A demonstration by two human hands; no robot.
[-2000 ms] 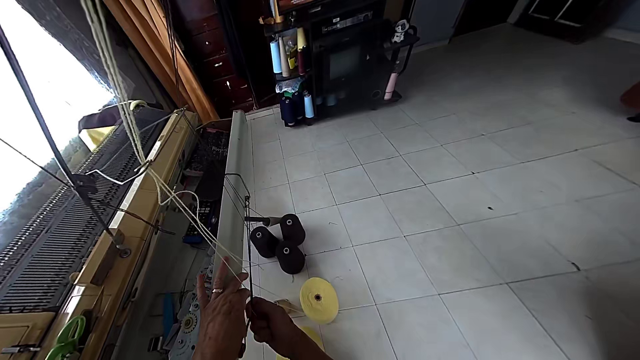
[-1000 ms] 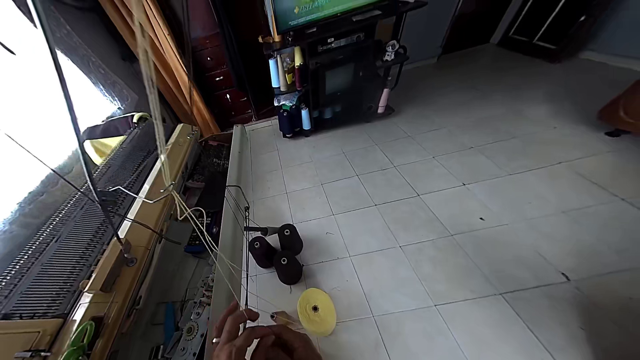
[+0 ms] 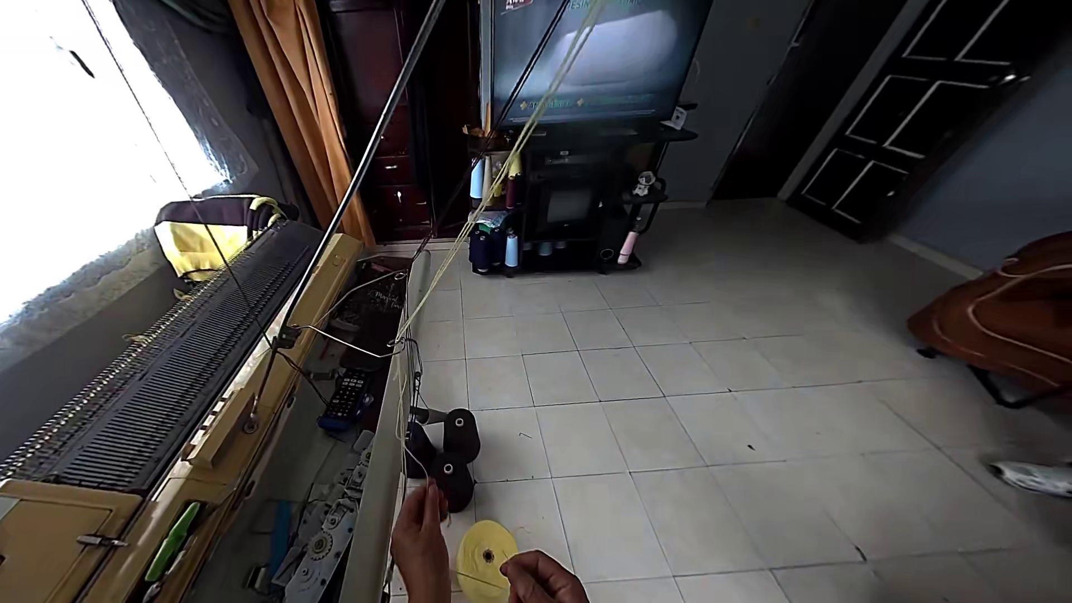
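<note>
My left hand (image 3: 420,536) pinches a thin pale yarn strand (image 3: 416,462) between thumb and fingertips, beside the table's edge. To its right, my right hand (image 3: 544,578) has its fingertips closed on a thin strand, near the yellow yarn cone (image 3: 487,554) on the floor. Pale yellow strands (image 3: 456,243) run from the top of the view down to a wire yarn guide (image 3: 352,342). Several dark yarn cones (image 3: 460,435) stand on the floor just beyond my hands. On the left lies a knitting machine with its needle bed (image 3: 188,352).
A carriage-like metal mechanism (image 3: 322,540) and a keypad device (image 3: 345,402) lie on the table. A green-handled tool (image 3: 173,540) rests on the machine. Farther off are a TV stand (image 3: 569,201) with yarn cones, a brown covered item (image 3: 1005,314) and a shoe (image 3: 1034,477) at right.
My hands, close together one second ago, are now apart, the left one raised beside the dark cones. The view has tilted up, showing more of the television and door.
</note>
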